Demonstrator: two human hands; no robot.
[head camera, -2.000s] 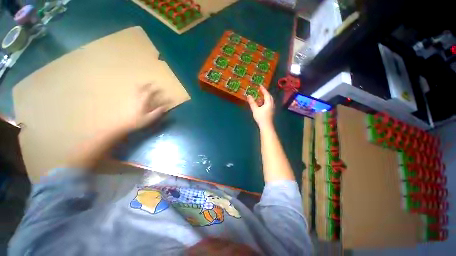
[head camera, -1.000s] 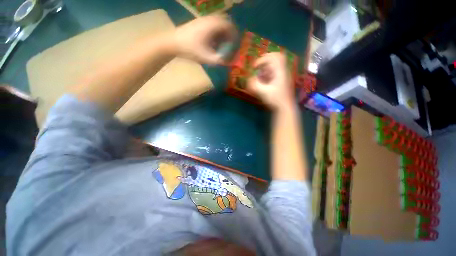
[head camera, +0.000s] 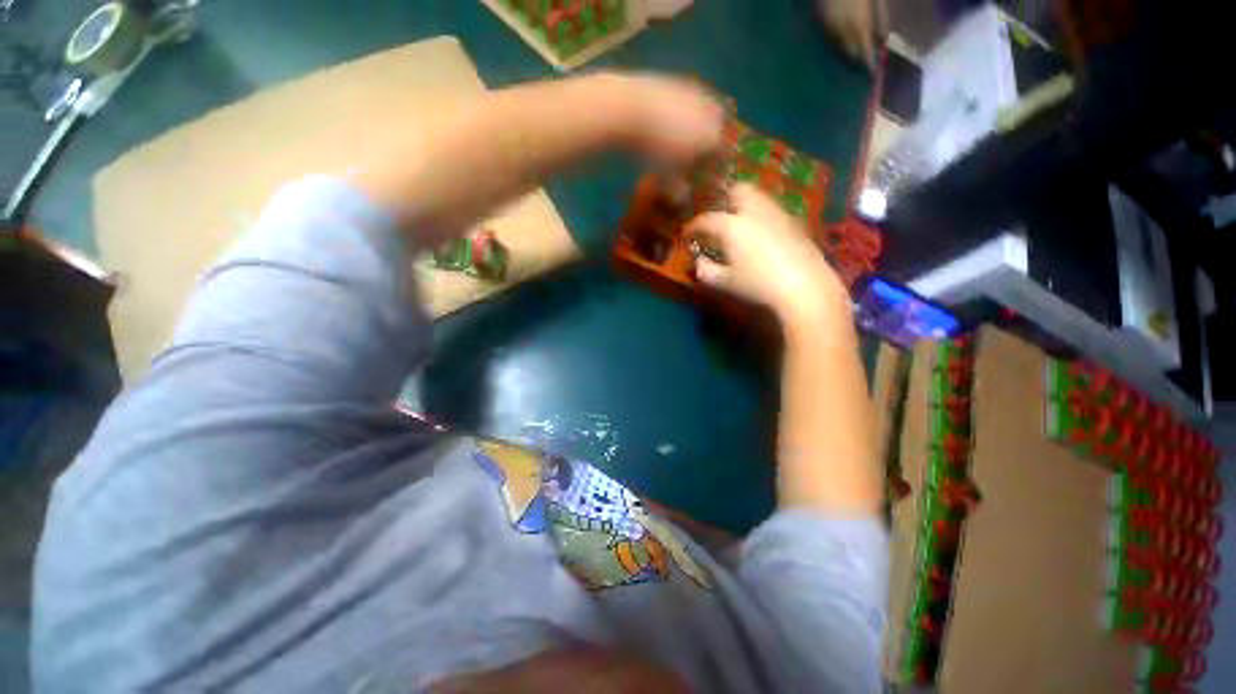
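The orange fixture (head camera: 660, 275) lies on the table under my hands. Green circuit boards (head camera: 797, 168) sit in its far and right pockets; pockets at its near-left corner look dark. My left hand (head camera: 682, 125) is blurred over the fixture's far-left part; its fingertips and any load are unclear. My right hand (head camera: 759, 251) is over the fixture's near side, fingers bent at a pocket; what they hold is unclear. Boards with red loops (head camera: 475, 255) lie on the tan cardboard sheet (head camera: 163, 217), partly behind my left sleeve.
Another cardboard with board rows (head camera: 563, 27) is at the far edge. A phone (head camera: 908, 309) and red-handled scissors (head camera: 851, 248) lie right of the fixture. Stacked cardboard (head camera: 1037, 515) with red-looped boards (head camera: 1152, 502) stands at right. A tape roll (head camera: 106, 37) is at far left.
Boards now show on the left cardboard sheet. The near-left fixture pockets, green two seconds ago, look dark. My left hand has moved from the sheet to over the fixture; my right hand stays at the fixture.
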